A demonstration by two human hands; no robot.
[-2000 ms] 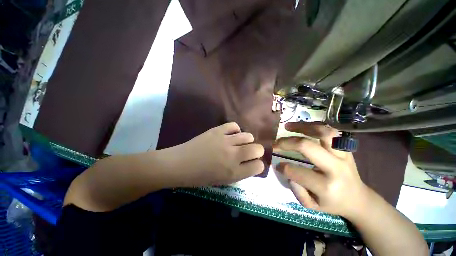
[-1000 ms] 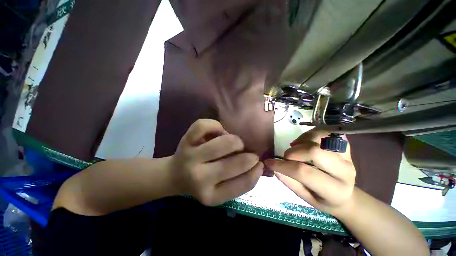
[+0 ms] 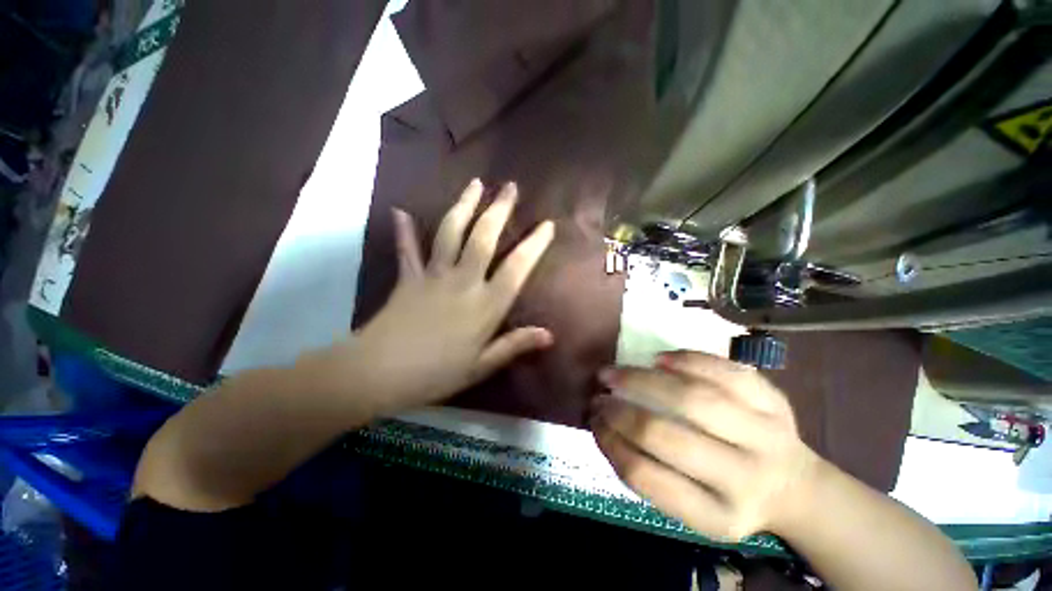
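Note:
A large dark brown cloth panel (image 3: 496,150) lies on the white machine table, its right edge beside the presser foot (image 3: 616,255). My left hand (image 3: 450,306) lies palm down on the panel with its fingers spread, left of and below the foot. My right hand (image 3: 715,444) has its fingertips at the panel's lower right corner, below the needle plate (image 3: 660,303). The fingertips seem to pinch the corner, though its edge is partly hidden by them. I cannot make out any tool in the right hand.
The grey machine head (image 3: 796,127) fills the upper right, with a black ribbed knob (image 3: 758,351) below. A long brown strip (image 3: 208,173) lies at left. Another brown piece (image 3: 854,398) lies right of my right hand. A blue basket (image 3: 64,444) is at lower left.
My left hand has let go of the panel's corner, moved up and left, and opened flat on the cloth. My right hand has shifted slightly down and left, staying at the corner.

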